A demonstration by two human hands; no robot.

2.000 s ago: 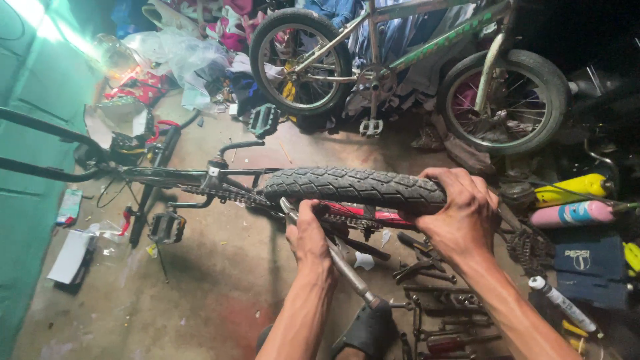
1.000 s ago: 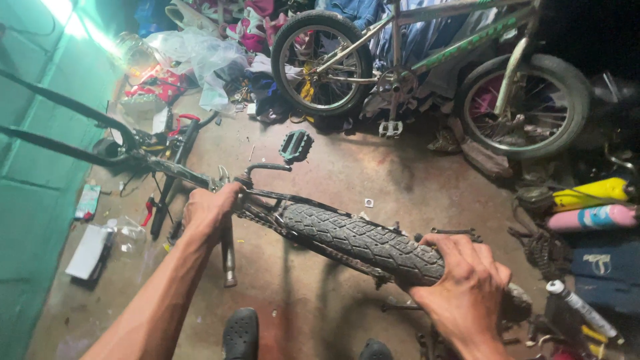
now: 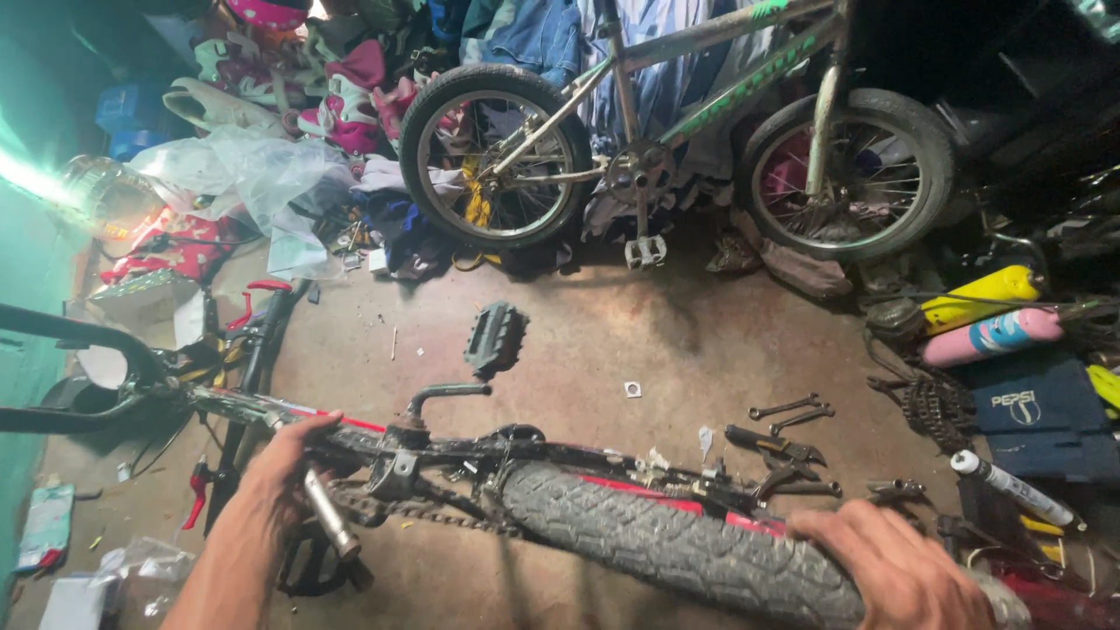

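Note:
A black and red bicycle frame (image 3: 350, 435) lies across the view with its fork at the left. My left hand (image 3: 284, 472) is closed around a silver metal bar (image 3: 328, 514) and rests against the frame tube. The bar points down past the chain (image 3: 446, 512). On the knobby tire (image 3: 665, 542) at the lower right, my right hand (image 3: 901, 560) grips the tread, fingers bent over its top. A crank arm (image 3: 446, 389) sticks up from the frame, with a dark pedal (image 3: 496, 339) by its end. The hub area is partly hidden.
Another bicycle (image 3: 643, 131) stands at the back against piled clothes. Wrenches (image 3: 792, 411) and other tools lie on the floor beyond the tire. At the right are a yellow bottle (image 3: 984, 297), a pink bottle (image 3: 993, 337) and a white tube (image 3: 1011, 487). Handlebars (image 3: 249, 376) lie at the left.
Two seconds ago my left hand was beside the tire with the bar; it has since moved left to the frame tube. My right hand has stayed on the tire.

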